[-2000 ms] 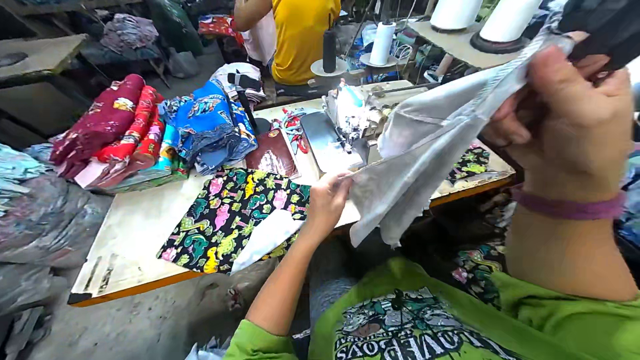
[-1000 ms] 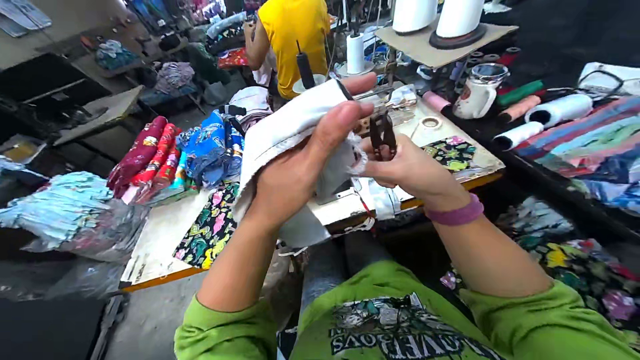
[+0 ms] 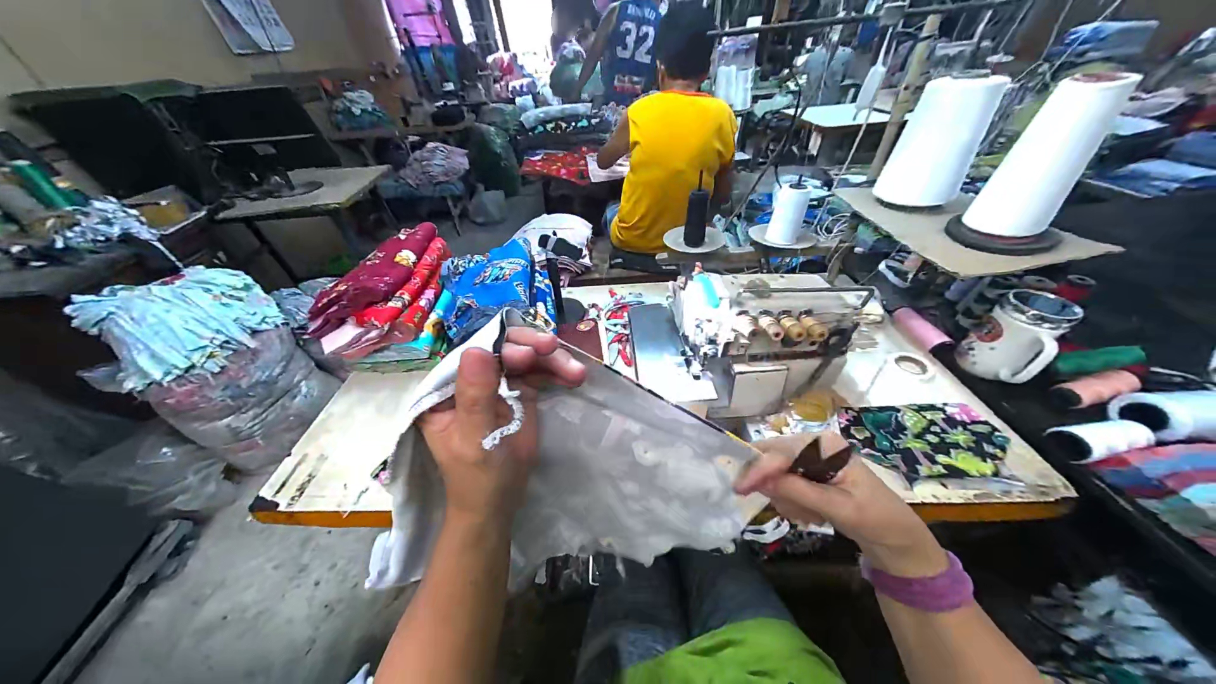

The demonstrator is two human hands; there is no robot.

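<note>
A pale grey-white fabric piece (image 3: pixel 627 465) hangs stretched between my hands above the table's front edge. My left hand (image 3: pixel 489 408) grips its upper left part, with a white thread chain dangling by the thumb. At the other end my right hand (image 3: pixel 807 480) pinches the fabric's corner and also holds a small dark brown tool (image 3: pixel 820 462), probably thread snips, in the palm. Behind the fabric stands an overlock sewing machine (image 3: pixel 760 332) with several thread cones. Right of it lies a folded black floral fabric (image 3: pixel 926 442).
Folded red and blue prints (image 3: pixel 499 280) lie on the table's (image 3: pixel 323 451) back left. Thread cones (image 3: pixel 940 142) stand on a raised board at right, above a white mug (image 3: pixel 1012 332). A bagged fabric bundle (image 3: pixel 223 370) sits left. A person in a yellow shirt (image 3: pixel 673 157) sits beyond.
My hands have moved apart since one second ago, and the fabric, bunched then, is now spread between them. The view has shifted, showing more of the room ahead.
</note>
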